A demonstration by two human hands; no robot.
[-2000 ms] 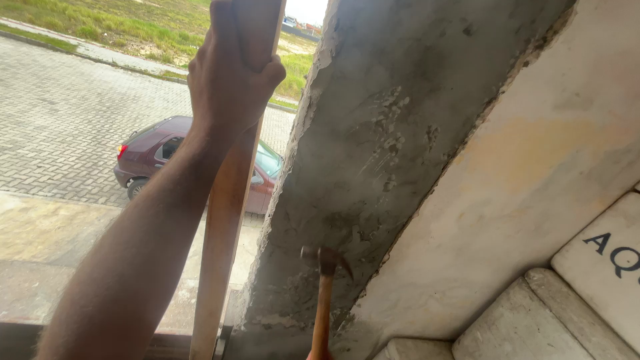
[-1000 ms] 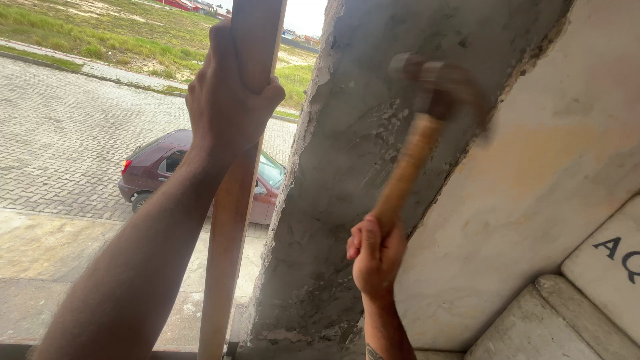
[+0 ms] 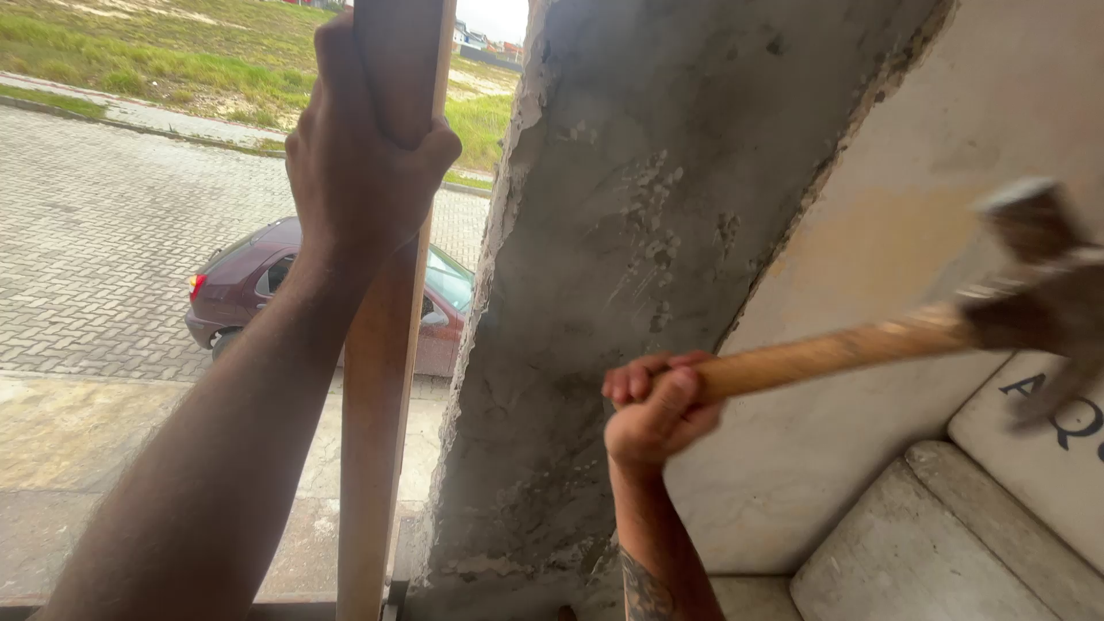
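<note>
My left hand [image 3: 371, 164] grips a long wooden board [image 3: 377, 423] that stands upright in the opening, thumb on its right edge and fingers round the left. Its top runs out of the picture. In my right hand [image 3: 660, 405] is the wooden handle of a claw hammer [image 3: 837, 349]. The blurred steel head lies far to the right, in front of the pale wall and away from the board. Between the board and the right hand is a band of grey mortar [image 3: 586, 285] with rough, chipped edges.
A pale plastered wall [image 3: 931, 216] slopes down the right side, with off-white padded cushions [image 3: 914, 535] below it, one bearing writing. Outside the opening, a dark red car [image 3: 241, 285] stands on a block-paved street [image 3: 95, 233]. Grass lies beyond.
The right hand and hammer have risen from the bottom of the view, and the hammer has swung out to the right. The left hand keeps its hold on the board.
</note>
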